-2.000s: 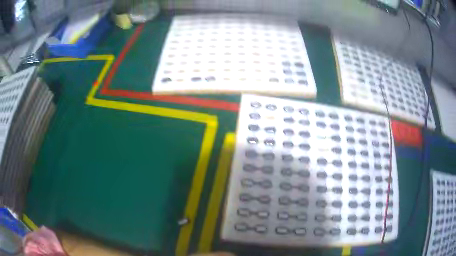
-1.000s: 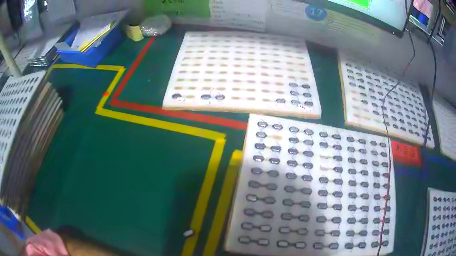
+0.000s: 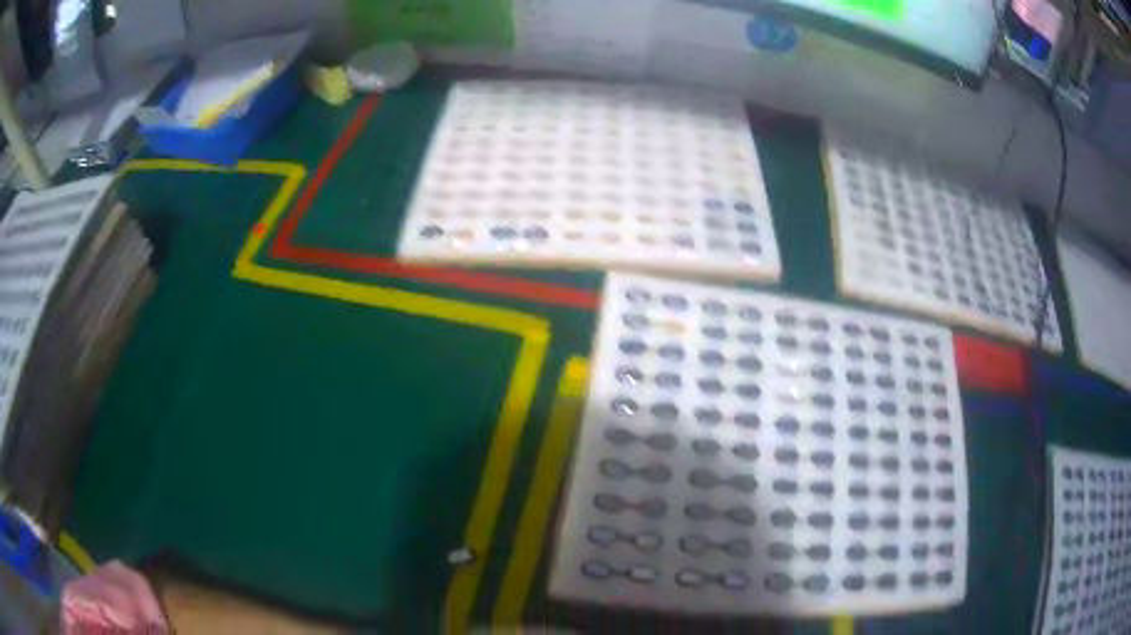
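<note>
A white tray (image 3: pixel 757 604) with rows of small dark oval parts, many linked in pairs, lies right of centre. A single small silver-dark part (image 3: pixel 461 557) lies alone on the green mat, beside the yellow tape. A pink sleeve-like cloth (image 3: pixel 112 604) and a skin-toned strip, apparently my left forearm, show at the bottom left edge. My left hand is cut off below the picture. My right hand is out of view.
A far tray (image 3: pixel 583 258) has mostly pale places and a few dark parts. Other part trays stand at the right (image 3: pixel 846 223) and lower right (image 3: pixel 1054 533). A tray stack (image 3: pixel 93 323) and blue bin (image 3: pixel 230 130) stand left. A dark cord (image 3: pixel 1062 161) hangs right.
The view has shifted slightly and is blurred. The thin cord no longer shows across the near tray. The loose part and trays keep their places on the mat.
</note>
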